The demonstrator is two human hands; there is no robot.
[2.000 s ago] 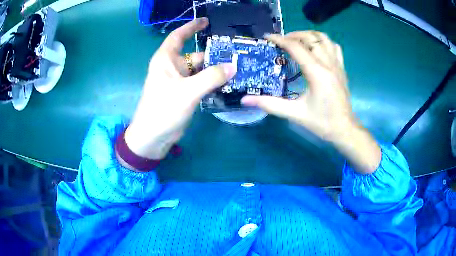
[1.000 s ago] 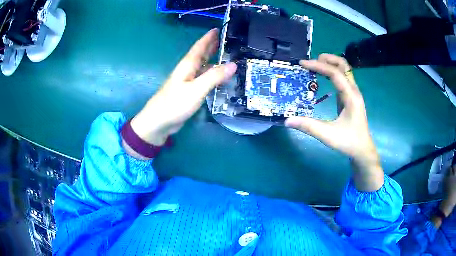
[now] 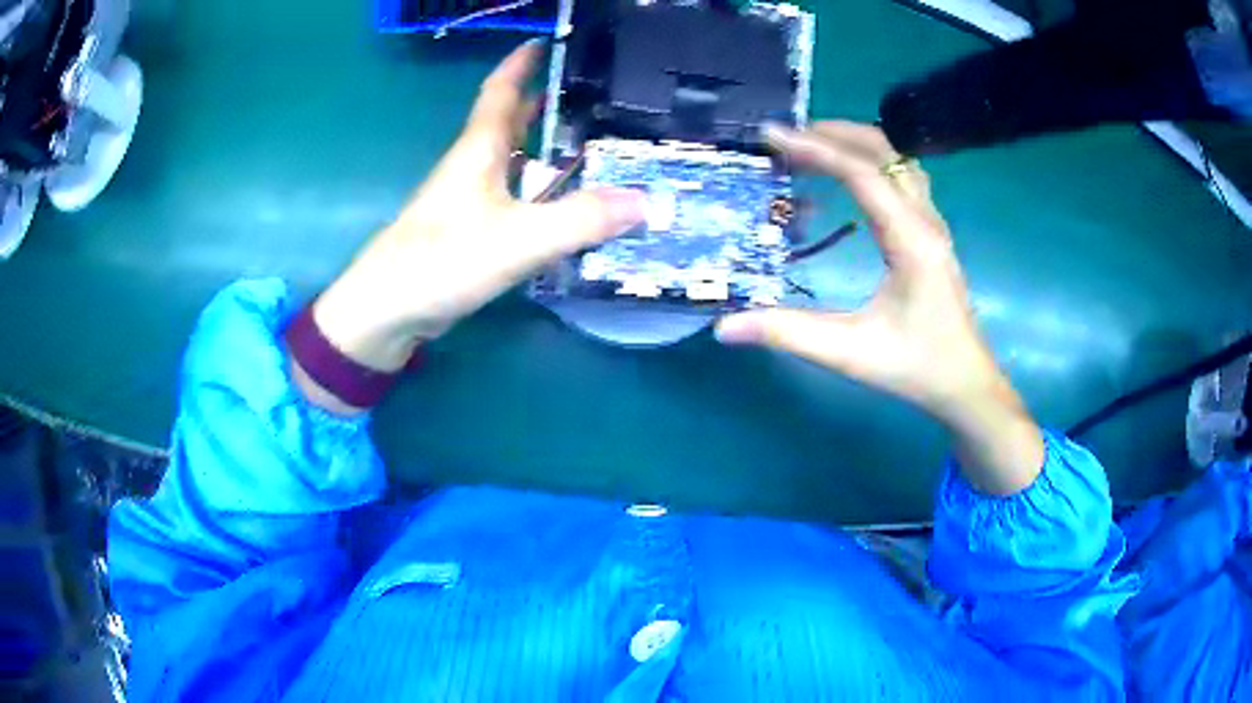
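The blue circuit board [image 3: 687,240] lies over the lower part of the open device body [image 3: 552,103], below its smooth black inner module [image 3: 700,69]. The unit rests on a round white base [image 3: 632,327]. My left hand [image 3: 467,227] holds the unit's left side, its thumb over the board's left part and its fingers along the frame's left edge. My right hand [image 3: 893,282] spans the board's right side, fingertips at its upper right corner and thumb at its lower edge. A short dark lead sticks out at the board's right. The image is slightly blurred.
A blue bin [image 3: 467,17] stands at the top edge. White and black units [image 3: 96,131] stand at the far left. A dark arm-like shape [image 3: 1044,89] reaches in from the upper right. A black cord [image 3: 1153,396] and another person's blue sleeve [image 3: 1195,577] are at the right.
The unit first shifted right and down in view, then back left and up. My left thumb has moved from the frame's edge onto the board. The dark shape reaches further in.
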